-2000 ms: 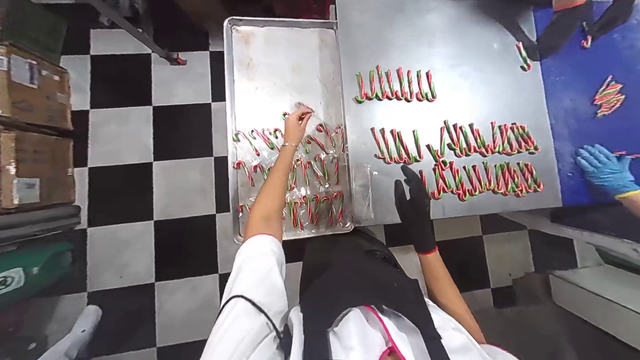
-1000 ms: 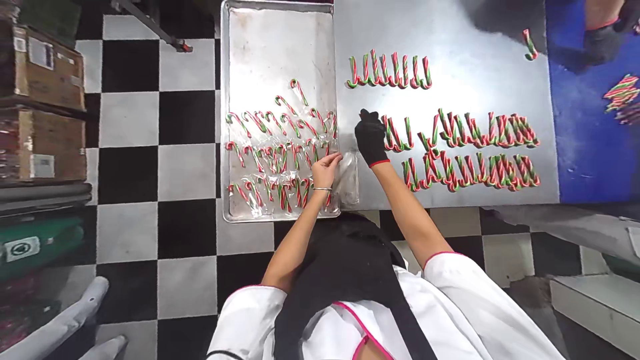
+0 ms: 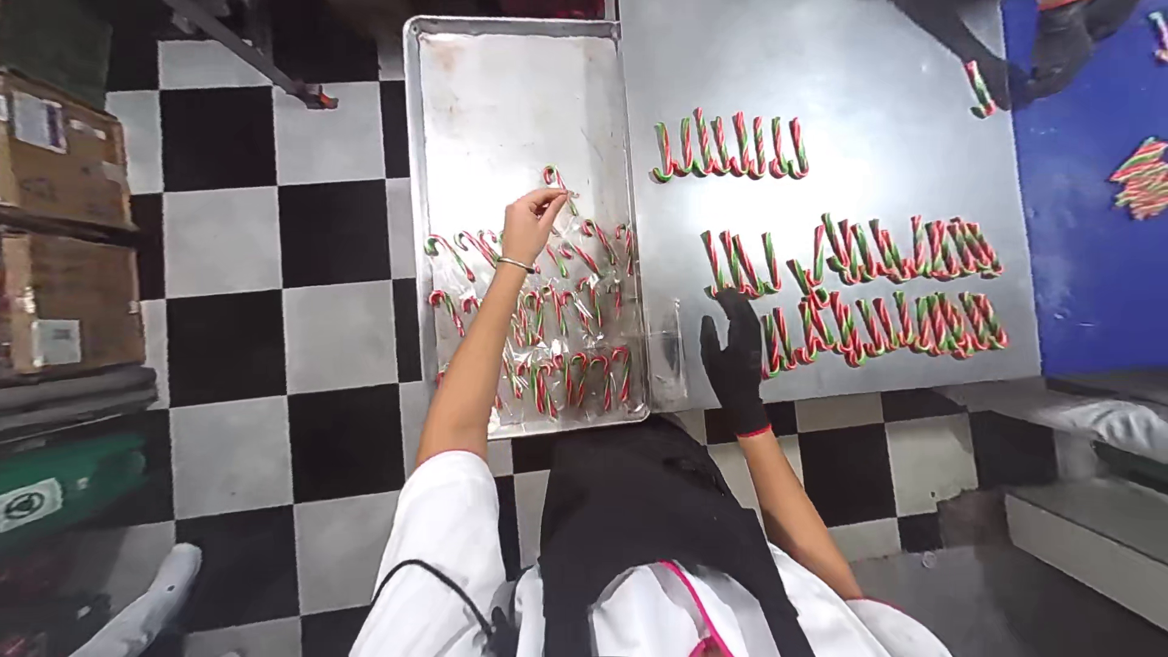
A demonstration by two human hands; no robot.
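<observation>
My bare left hand [image 3: 532,222] is over the metal sheet tray [image 3: 511,91], its fingertips pinching a candy cane in a clear wrapper [image 3: 555,177]. Below it, rows of wrapped candy canes [image 3: 538,319] cover the lower part of the tray. My right hand [image 3: 735,356], in a black glove, has its fingers apart at the left end of the lower rows of unwrapped candy canes [image 3: 858,333] on the steel table. Its fingertips are by a few canes [image 3: 735,265]; contact is unclear. Clear wrappers [image 3: 668,351] lie between tray and right hand.
A shorter row of candy canes [image 3: 730,146] lies farther back on the steel table [image 3: 876,173]. At the upper right, another person's dark-gloved hand [image 3: 1063,46] is over a blue surface [image 3: 1077,283] with a pile of canes [image 3: 1142,180]. Cardboard boxes [image 3: 73,301] stand at the left.
My left hand has moved from the tray's lower right edge, by the wrappers, up to above the rows, a wrapped cane at its fingertips. My right hand has moved down and its fingers have spread.
</observation>
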